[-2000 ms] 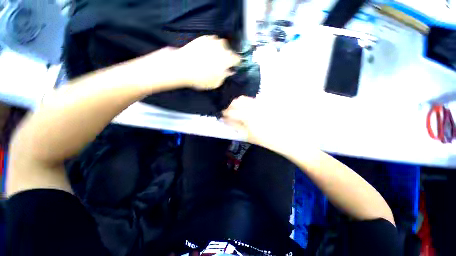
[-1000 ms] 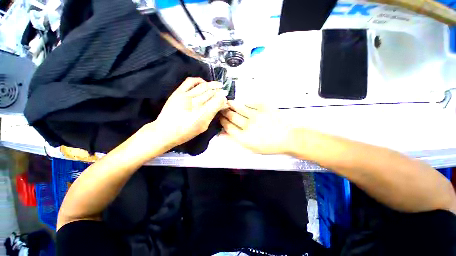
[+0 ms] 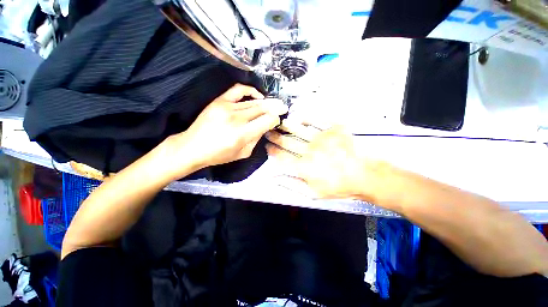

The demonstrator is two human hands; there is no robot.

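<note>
A black pinstriped garment piece lies heaped on the white sewing table, left of the needle area. My left hand lies on the garment's right side, its fingertips pinching the black edge just in front of the presser foot. My right hand lies right beside it, its fingertips on the same edge and its palm over the white table. The fingers cover most of the edge. The needle tip cannot be made out. A large shiny curved guide arcs over the garment.
A black phone lies right of the needle. A black fabric strip drapes over the white machine head. A grey vented housing is at far left. Blue crates stand below the table. Dark cloth lies on my lap.
The view first swung to the machine, then shifted slightly; the curved guide now shows at the top. Both hands have come together at the edge, and my right hand is now flatter.
</note>
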